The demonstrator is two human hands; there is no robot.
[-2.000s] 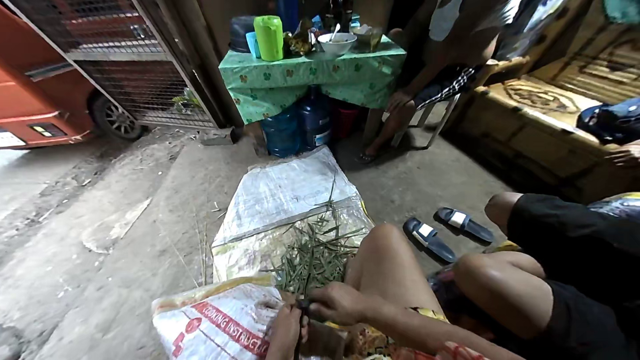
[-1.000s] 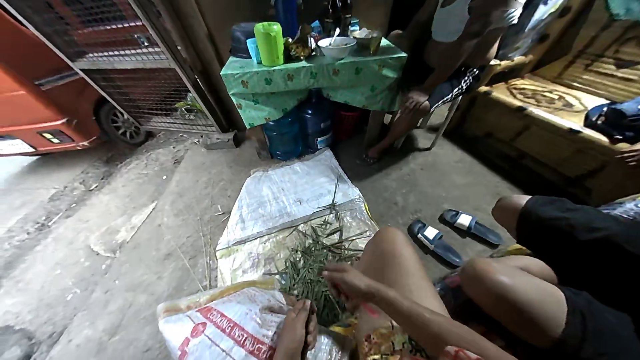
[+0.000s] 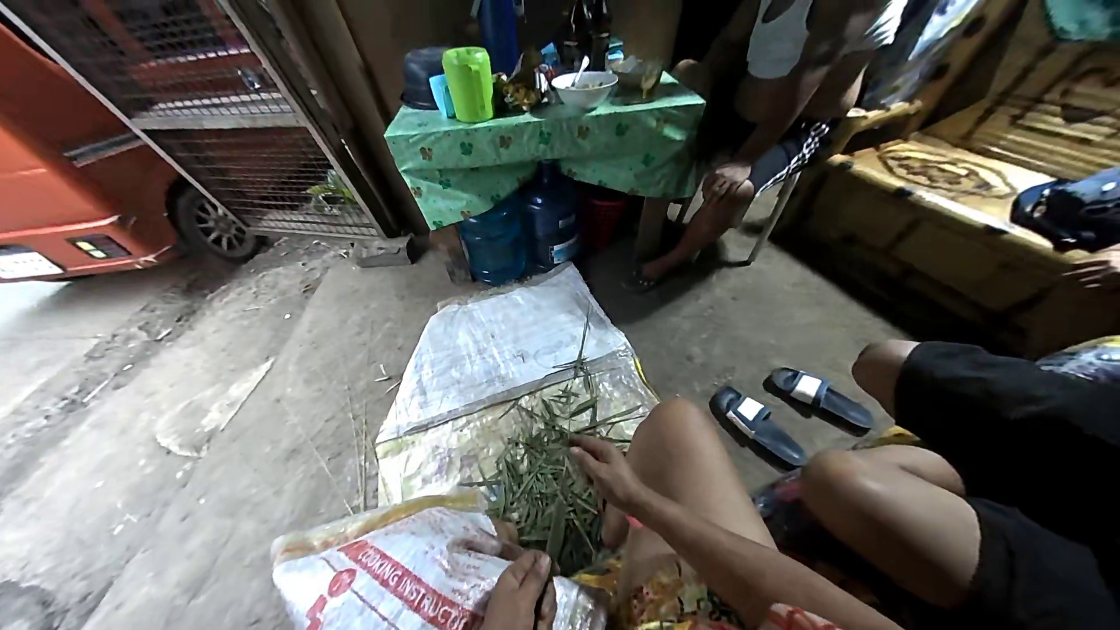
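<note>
My right hand (image 3: 605, 472) reaches over a pile of narrow green leaves (image 3: 547, 490), its fingertips at the leaves by my bare knee; whether it pinches one I cannot tell. Low in the view, my left hand (image 3: 523, 591) is closed on a small dark object (image 3: 551, 579), mostly hidden by the fingers. That hand lies at the edge of a white woven sack (image 3: 394, 569) with red print. The leaves rest on flattened woven sacks (image 3: 499, 359) spread over the concrete floor.
Black slide sandals (image 3: 759, 426) lie right of my knee. Beside me sits a person in black shorts (image 3: 1006, 420). Another person (image 3: 744, 166) sits by the green-covered table (image 3: 542, 149), above blue water jugs (image 3: 551, 214). A wooden bench (image 3: 919, 192) stands right, an orange vehicle (image 3: 79, 166) left.
My right hand was beside my left hand two seconds ago. It has moved away, forward and to the right, over the leaf pile. My left hand stays low by the printed sack.
</note>
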